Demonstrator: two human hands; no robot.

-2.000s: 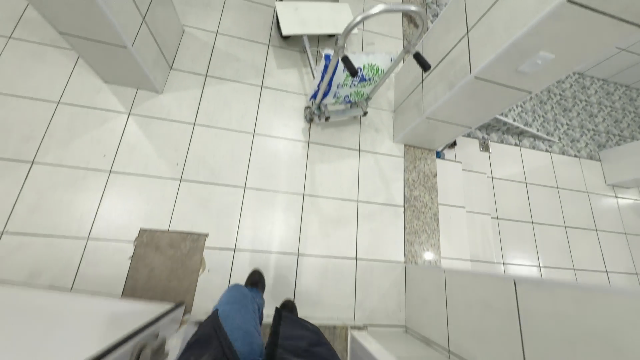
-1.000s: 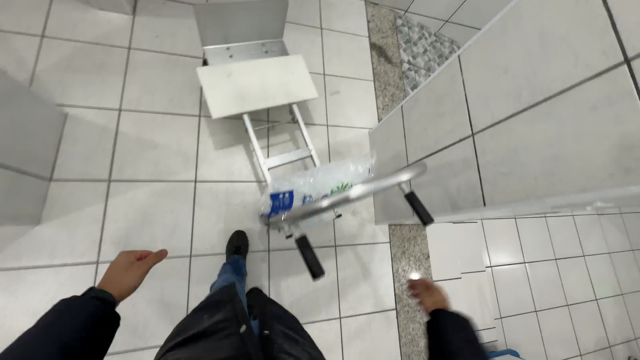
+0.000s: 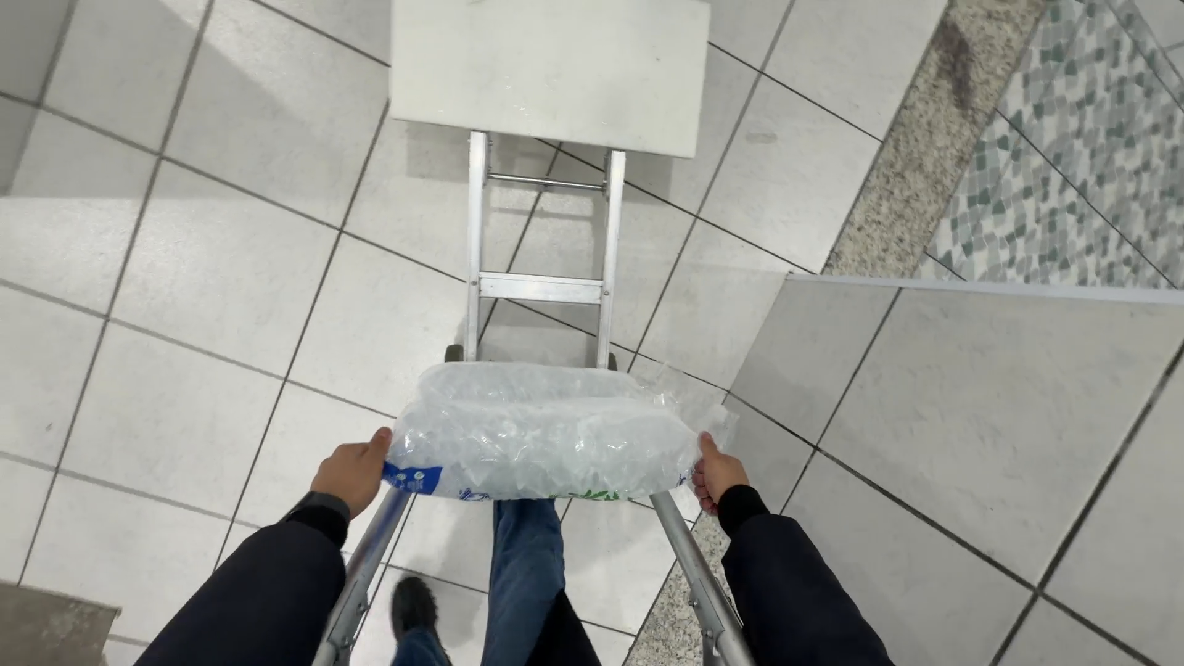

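A clear plastic bag of ice [image 3: 546, 435] with blue and green print lies across the metal hand truck [image 3: 541, 289], between its side rails. My left hand [image 3: 351, 472] touches the bag's left end, thumb on top, fingers partly hidden. At the bag's right end my right hand [image 3: 717, 472] has its thumb up and its fingers curled against the plastic. Whether the hands bear any of the bag's weight cannot be told. The truck's tubular handle rails run back on both sides of my legs.
A white flat board [image 3: 550, 69] is at the far end of the truck's frame. To the right stands a tiled low wall [image 3: 971, 435], with a granite strip [image 3: 925, 139] and mosaic flooring beyond. A brown mat [image 3: 55, 624] lies at the lower left. My shoe is on the tiles.
Both hands have come to the ends of the ice bag; one second ago they were apart from it, at either side. The hand truck's handle now reaches back beside my legs. The view has moved closer.
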